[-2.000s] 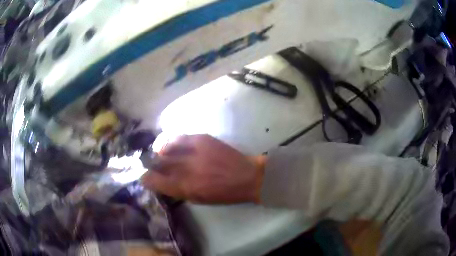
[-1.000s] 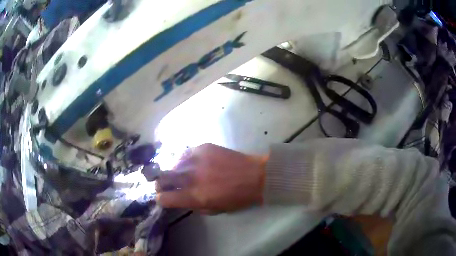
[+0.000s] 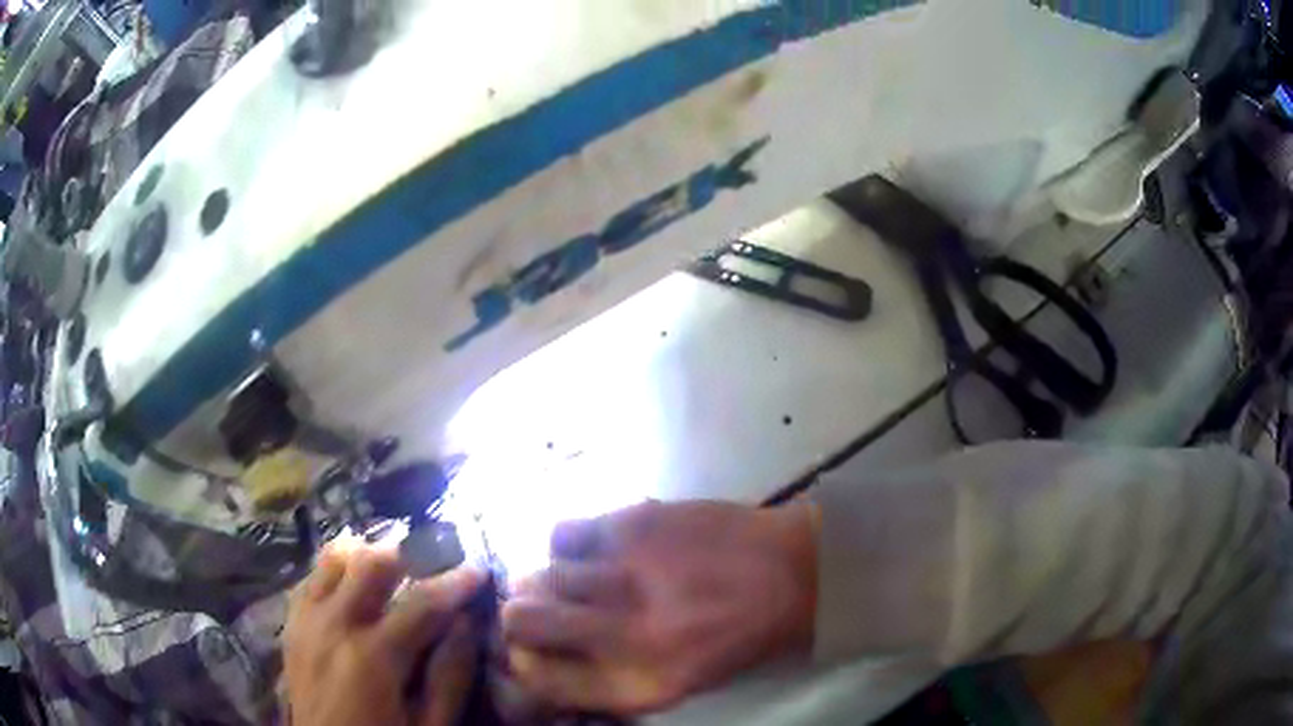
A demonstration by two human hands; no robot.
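Plaid fabric in dark purple-grey and white lies left of and under my left hand, below the sewing machine head. A narrow dark strip of it runs between my hands. My right hand has its fingers closed at that strip, just right of the presser foot area. My left hand's fingertips press on the cloth by the small grey metal tab. The needle is lost in white glare. What lies under the fingers is hidden.
Black thread snips and large black shears lie on the white machine bed, behind my right forearm. A yellowish knob sits on the machine head. More plaid cloth lies at the left and right edges.
My left hand has come into view at the presser foot from the lower left. My right hand sits slightly lower and further right. The machine has also shifted in the view.
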